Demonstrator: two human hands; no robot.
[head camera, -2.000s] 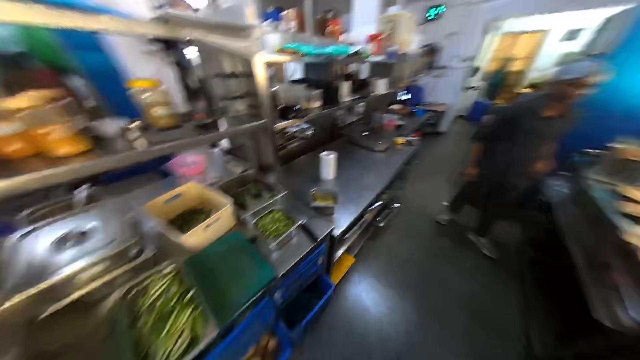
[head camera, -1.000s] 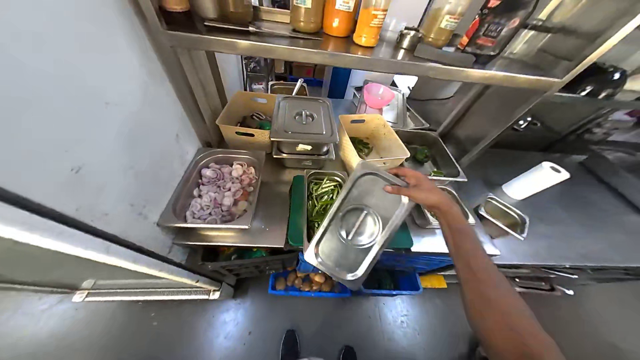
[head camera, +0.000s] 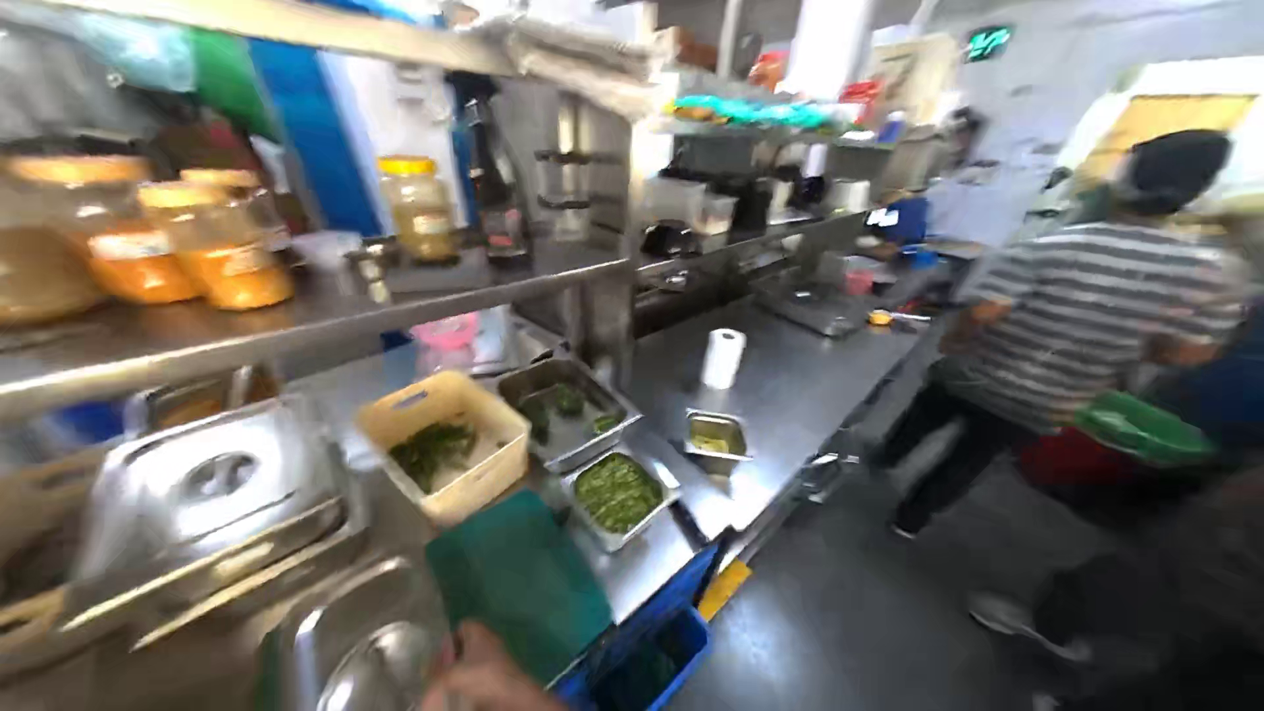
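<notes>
My right hand (head camera: 484, 673) is at the bottom edge, blurred, by the right side of a steel pan lid (head camera: 370, 632). Blur hides whether its fingers grip the lid. The lid lies low at the left, beside a green cutting board (head camera: 518, 583). My left hand is out of view. Beyond the board stand a steel pan of chopped greens (head camera: 617, 494), a cream plastic crate with leafy greens (head camera: 444, 449) and a larger steel pan with some greens (head camera: 568, 405). A second lidded steel pan (head camera: 217, 484) is at the left.
A shelf (head camera: 326, 331) with jars runs above the counter (head camera: 780, 395). On the counter stand a paper roll (head camera: 724, 358) and a small steel pan (head camera: 716, 434). Blue crates (head camera: 652, 657) are below. A person in a striped shirt (head camera: 1086, 306) is in the aisle, near a green basket (head camera: 1145, 430).
The lid, held up in my right hand a second ago, is now low at the left beside the green board. The view has swung right. A person in a striped shirt now shows in the aisle.
</notes>
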